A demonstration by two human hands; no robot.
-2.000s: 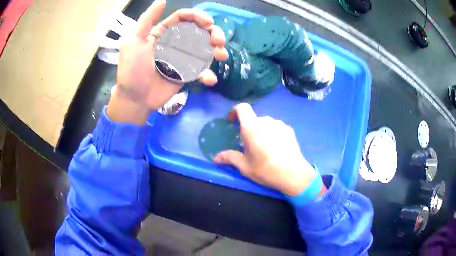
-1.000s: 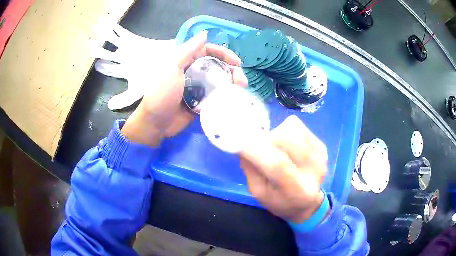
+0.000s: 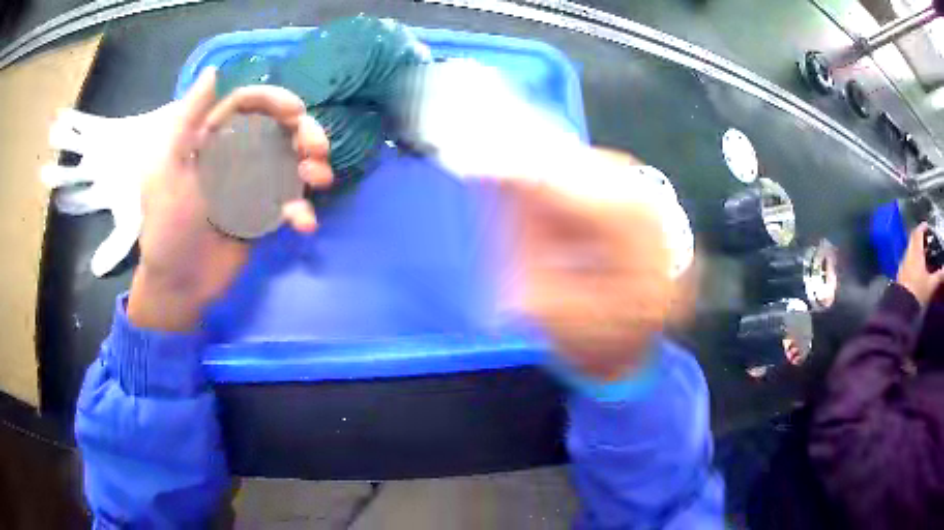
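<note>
My left hand [image 3: 192, 223] holds a round grey disc [image 3: 246, 174] by its edge, face toward the camera, over the left part of the blue tray [image 3: 383, 357]. My right hand [image 3: 595, 254] is strongly motion-blurred over the tray's right side. A bright white blurred shape [image 3: 487, 119] extends from its fingers and looks like a disc held there. Overlapping dark green discs [image 3: 347, 78] lie at the back left of the tray. The right end of that stack is hidden by the white blur.
A white glove [image 3: 114, 171] lies left of the tray on a cardboard sheet [image 3: 41, 207] and the black surface. White discs [image 3: 675, 223] show behind my right hand. Shiny cups [image 3: 776, 336] and a small pale disc [image 3: 740, 155] stand right. A neighbouring person's sleeve [image 3: 869, 414] and a small blue bin [image 3: 887, 238] are far right.
The view has turned right, so the tray sits further left. My right hand has moved right, away from my left hand, with the white shape. My left hand still holds its disc.
</note>
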